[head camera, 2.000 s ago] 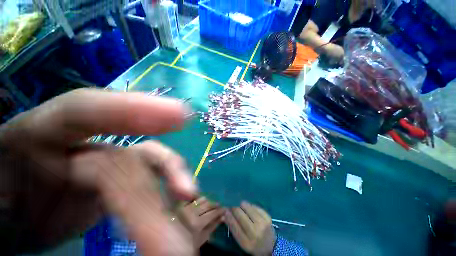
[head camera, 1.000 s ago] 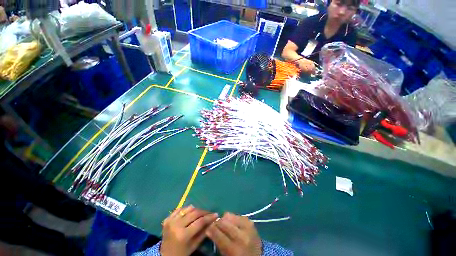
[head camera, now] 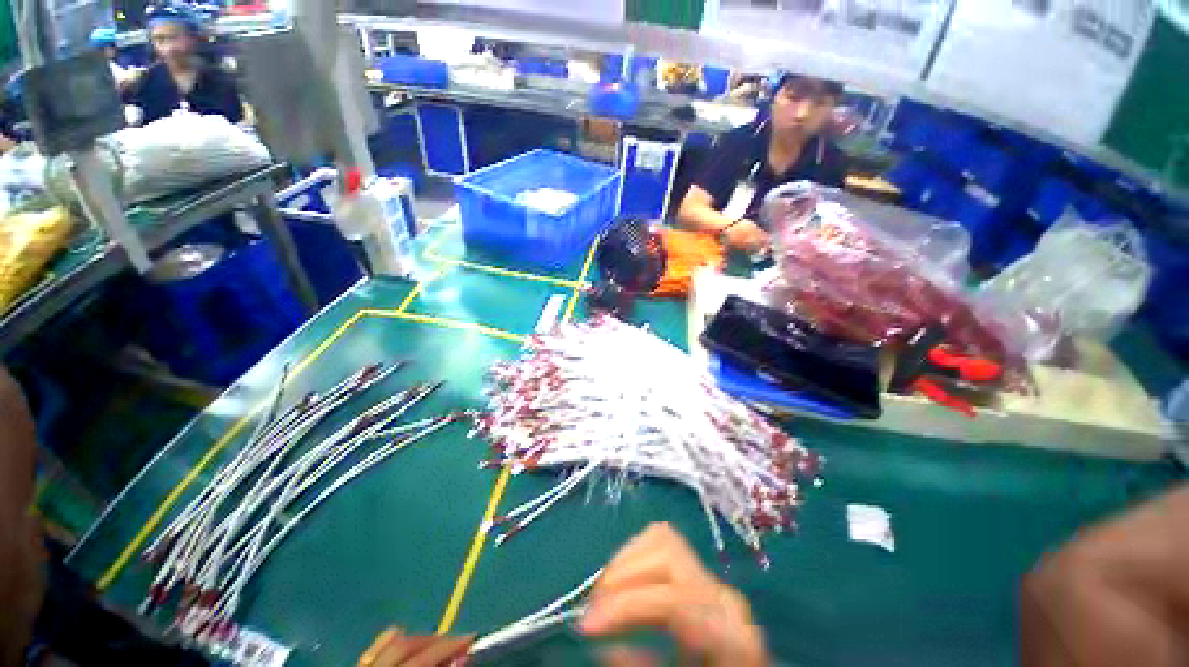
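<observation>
My right hand [head camera: 672, 602], slightly blurred, has its fingers closed on a short white wire assembly [head camera: 528, 628] near the bottom edge. My left hand [head camera: 415, 649] is mostly cut off by the bottom edge; its fingers are at the other end of the assembly. The ends under the fingers are hidden. A dense pile of white wires with red ends [head camera: 639, 411] lies beyond my hands, mostly right of the yellow line. A smaller, sparser group of white wires [head camera: 280, 482] lies spread at the left.
A label strip [head camera: 248, 645] is under the left group. A blue bin [head camera: 537, 215] stands at the far side. A white scrap [head camera: 870, 526], black pouch [head camera: 795, 352] and red-handled tool [head camera: 962, 365] are right. Blurred skin shows close at the left and right [head camera: 1108, 586] edges. A person sits opposite.
The view has tilted up, showing more of the hall. The large blurred hand from two seconds ago no longer covers the left group. My hands have moved apart along the wire.
</observation>
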